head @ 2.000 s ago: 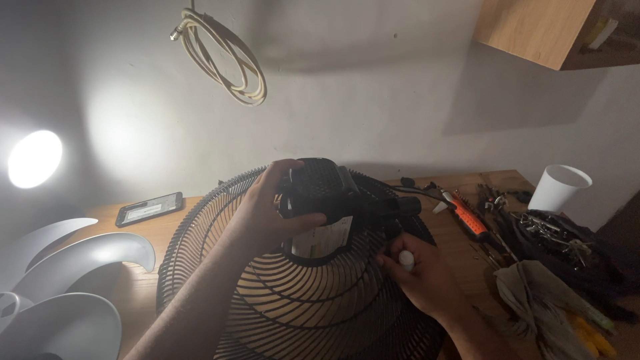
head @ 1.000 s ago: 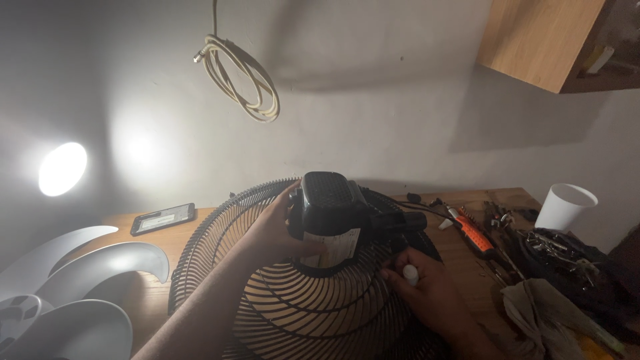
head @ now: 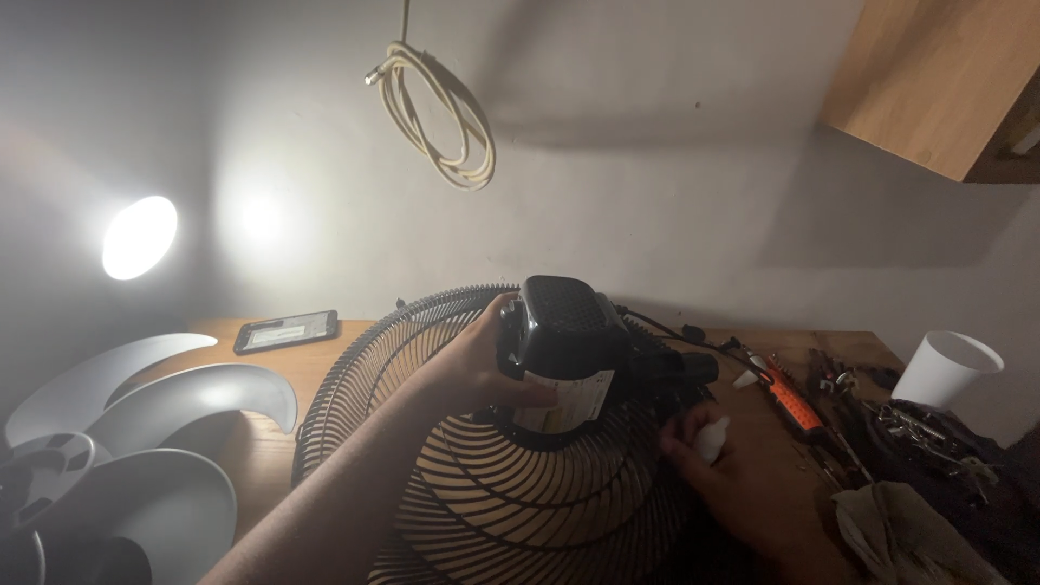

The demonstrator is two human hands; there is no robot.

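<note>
A black fan motor housing [head: 565, 325] with a paper label sits at the centre of a black fan grille [head: 487, 504], which lies on the wooden table. My left hand [head: 479, 366] grips the housing from its left side, thumb across the label. Low on the housing's right, my right hand [head: 707, 463] holds a small white object [head: 712, 439] between its fingers, close to the black neck piece [head: 686, 370] that juts out rightward. What the white object is cannot be told; the tips of my right fingers are in shadow.
Grey fan blades [head: 195, 390] lie at the left near a phone [head: 286, 331] and a bright lamp [head: 140, 237]. At right are an orange-handled tool [head: 792, 404], a white cup [head: 946, 370], metal parts [head: 918, 426] and a cloth [head: 902, 528]. A coiled cable [head: 439, 122] hangs on the wall.
My left hand has slid from the top of the motor housing down to its left side, baring the top. The right hand remains by the neck piece with the white object.
</note>
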